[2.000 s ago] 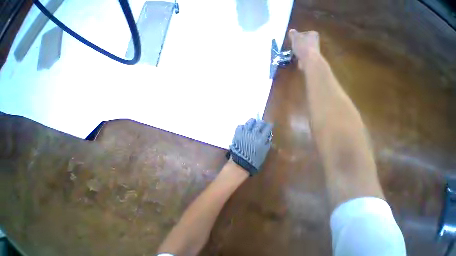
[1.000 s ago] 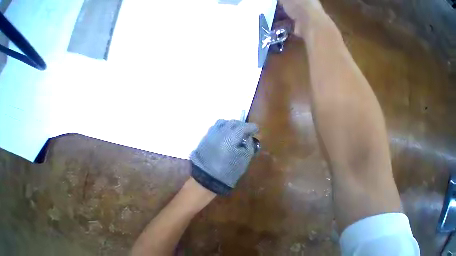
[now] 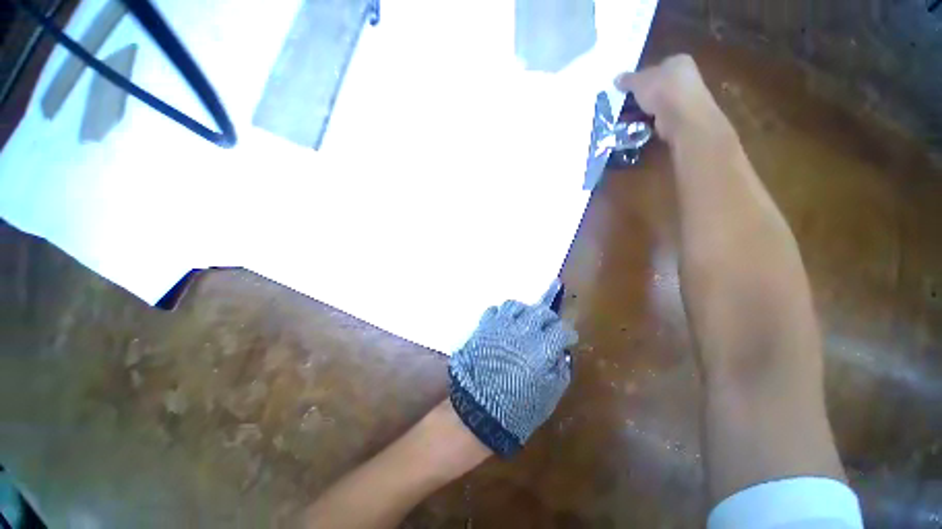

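The white marker paper [image 3: 362, 227] lies on a fabric stack, with a thin dark edge showing below it. My left hand [image 3: 514, 367], in a grey mesh glove with a dark cuff, is closed at the paper's near right corner around a small silver clip, mostly hidden by the fingers; its tip shows above them. A silver spring clamp [image 3: 617, 136] grips the right edge of the paper. My bare right hand [image 3: 661, 91] is at that edge just above the clamp, its fingertips at the paper's rim; whether it holds anything is hidden.
A black power cable [image 3: 186, 78] loops over the upper left of the paper. A long grey piece [image 3: 313, 78] and other grey patches [image 3: 556, 31] lie on the paper. The worn brown table [image 3: 269, 413] surrounds the near and right sides.
The view has shifted, then shifted back. Both hands remain near the right edge; my left hand stays at the corner and my right hand stays by the clamp.
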